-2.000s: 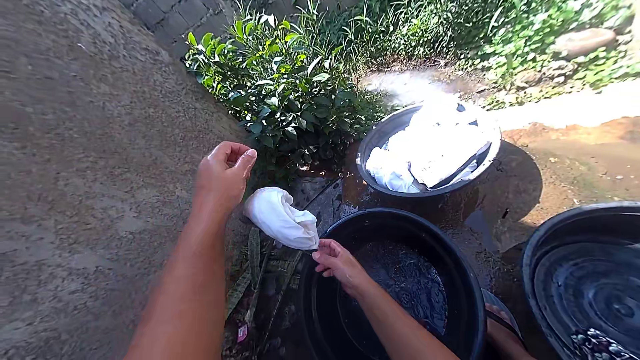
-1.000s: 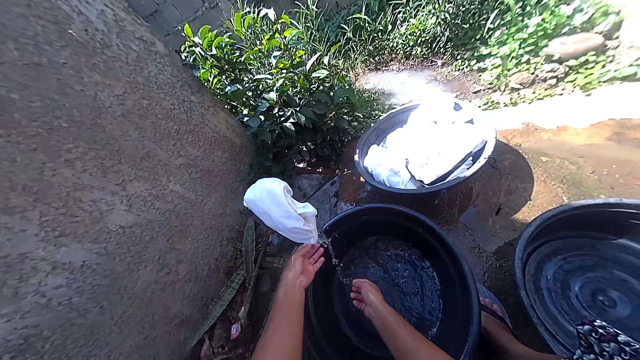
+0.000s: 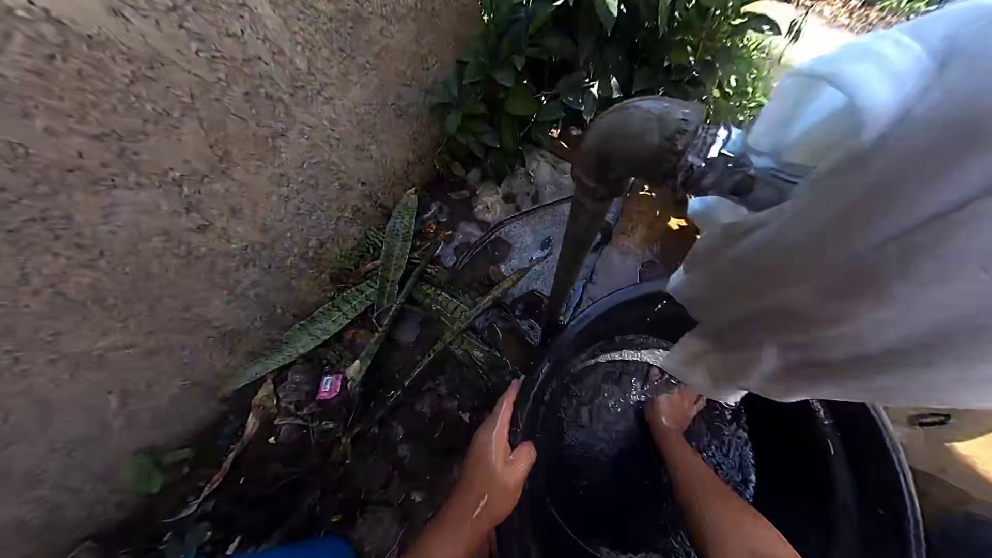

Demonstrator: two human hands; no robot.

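Note:
My left hand (image 3: 496,457) is at the left outer edge of a black plastic tub (image 3: 891,465), fingers pointing up and thumb apart, with nothing seen in it. My right hand (image 3: 673,407) is over the water (image 3: 612,434) inside the tub, its fingertips partly hidden; whether it holds anything is unclear. A white cloth (image 3: 837,294) hangs large at the right, over the end of a metal tap (image 3: 721,167) on a grey elbow pipe (image 3: 643,139). The cloth's lower end is just above my right hand.
A rough wall (image 3: 194,194) rises at the left. Long variegated leaves (image 3: 395,256) and a small pink wrapper (image 3: 329,386) lie on the wet, dark ground. A leafy bush (image 3: 535,93) grows behind the pipe. Part of a blue object (image 3: 306,549) shows at the bottom edge.
The view is now much closer to the tap and cloth. My left hand has moved from just below the cloth to the tub's outer edge. The basin of white cloths has left the view.

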